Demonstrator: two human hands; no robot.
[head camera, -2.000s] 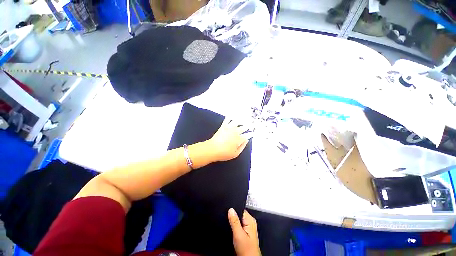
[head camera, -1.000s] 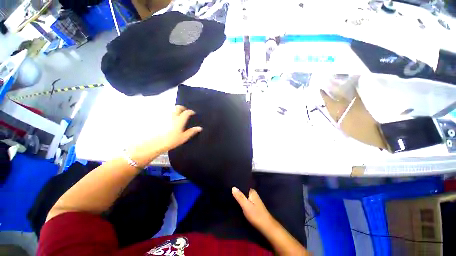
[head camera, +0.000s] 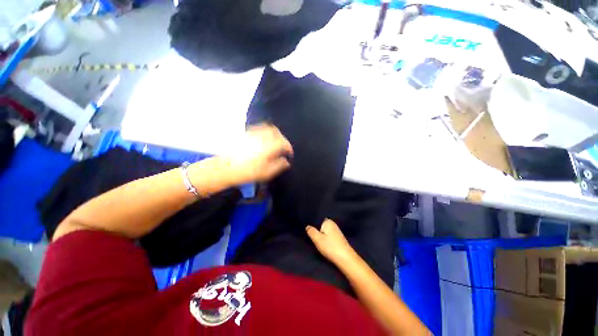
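The black cloth panel (head camera: 315, 125) lies over the table's front edge, with its far end on the white table and its near end hanging toward my lap. Slight folds show at its far end. My left hand (head camera: 265, 152) is at the panel's left edge, fingers curled on the cloth, a little blurred. My right hand (head camera: 328, 239) pinches the panel's lower end below the table edge. The white sewing machine head (head camera: 452, 46) with "JACK" lettering is beyond and to the right. The needle area (head camera: 381, 49) is beyond the panel's far right corner.
A black cloth heap (head camera: 242, 33) with a grey oval patch (head camera: 282, 5) lies at the far left of the table (head camera: 190, 108). A black phone (head camera: 543, 163) lies at the right. More black cloth (head camera: 118, 190) is at lower left. Blue crates and a cardboard box (head camera: 528, 289) are below the table.
The panel's far end has moved away from the needle area, toward me. My left hand has gone from lying spread on the panel to curled at its left edge. The view has tilted down.
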